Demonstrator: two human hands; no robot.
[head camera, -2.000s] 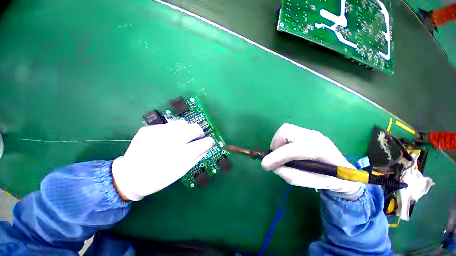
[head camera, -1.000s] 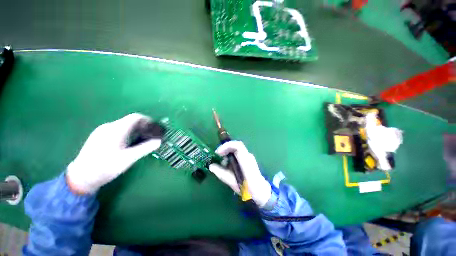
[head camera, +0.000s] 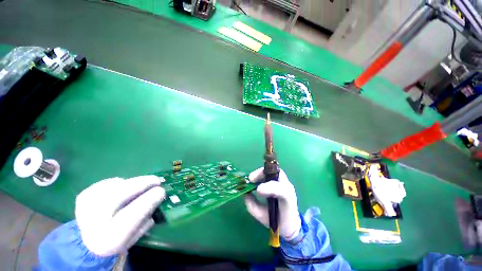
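The small circuit board (head camera: 203, 190) is held up off the mat, tilted, with several small brass-coloured parts standing on its upper face. My left hand (head camera: 121, 209), in a white glove, grips its left edge. My right hand (head camera: 277, 206), also gloved, holds the soldering iron (head camera: 270, 169) upright, tip pointing up and away from the board. Its thumb and fingers also pinch the board's right edge. The fingertips under the board are partly hidden.
The large circuit board (head camera: 280, 92) lies on the dark conveyor. The solder reel (head camera: 46, 172) and board rack (head camera: 31, 100) are at left. The iron stand (head camera: 364, 182) with white tissue is at right. Red-orange sleeved tubes (head camera: 415, 142) reach in from the right.
The small board has been turned over to the face with brass-coloured parts and lifted. The iron has swung from the board's joints to upright. The view has shifted, bringing the rack and reel in.
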